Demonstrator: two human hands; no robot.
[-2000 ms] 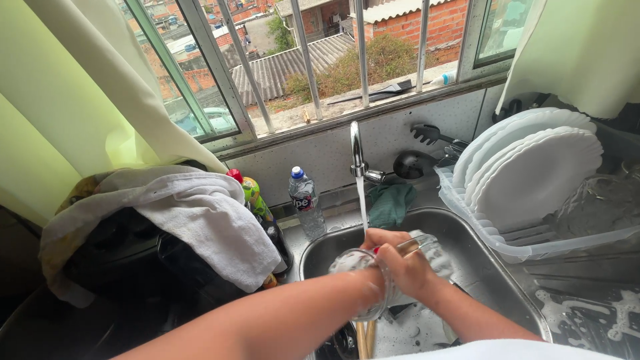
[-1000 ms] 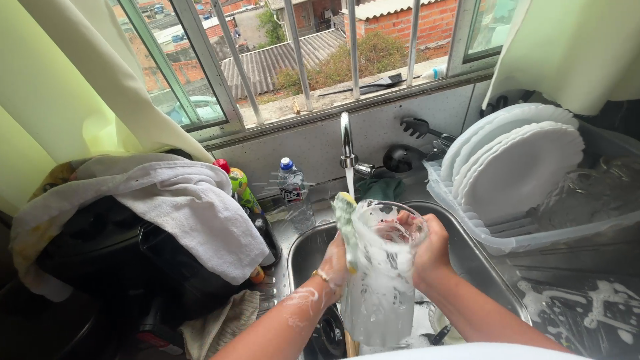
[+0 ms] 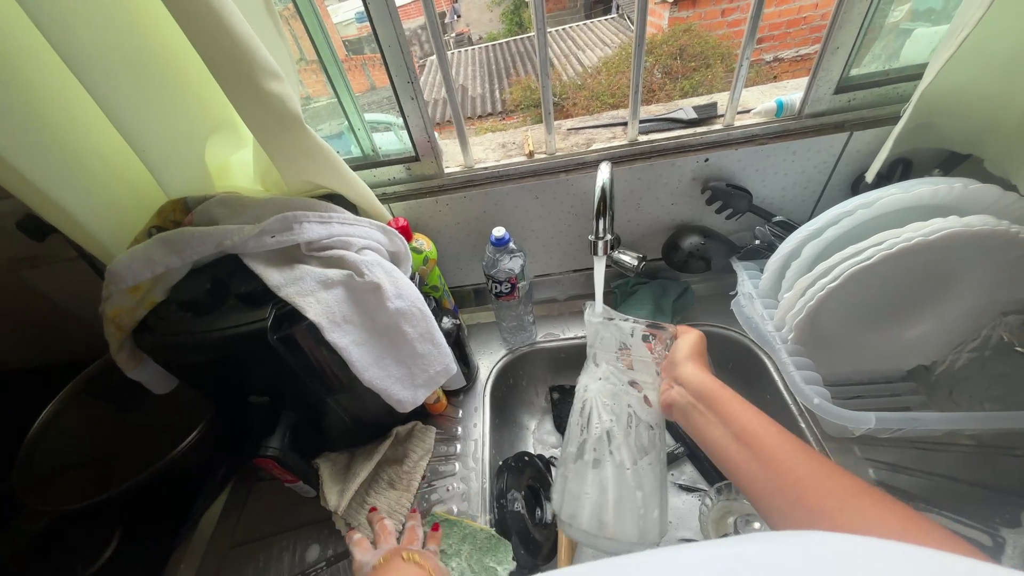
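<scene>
My right hand (image 3: 685, 370) grips the handle side of a clear, soapy pitcher (image 3: 612, 456), its mouth tipped up under the stream from the chrome faucet (image 3: 602, 210). Foam coats the pitcher, which is over the steel sink (image 3: 524, 384). At the bottom edge, my left hand (image 3: 396, 552) has its fingers spread and foamy beside a green scouring sponge (image 3: 472, 547) on the drainboard; whether the palm touches the sponge is hidden. A black round lid or pan part (image 3: 525, 509), dark utensils and a small glass dish (image 3: 730, 512) lie in the sink.
At right, a plastic dish rack (image 3: 872, 422) holds white plates (image 3: 904, 304). A detergent bottle (image 3: 509, 292), a green cloth (image 3: 652, 298) and a black ladle (image 3: 696, 248) are behind the sink. To the left, a white towel (image 3: 336, 280) drapes over a black appliance, near a beige cloth (image 3: 380, 472).
The left hand has left the pitcher and moved down to the drainboard, where the sponge now lies. The right hand has brought the pitcher under the running water.
</scene>
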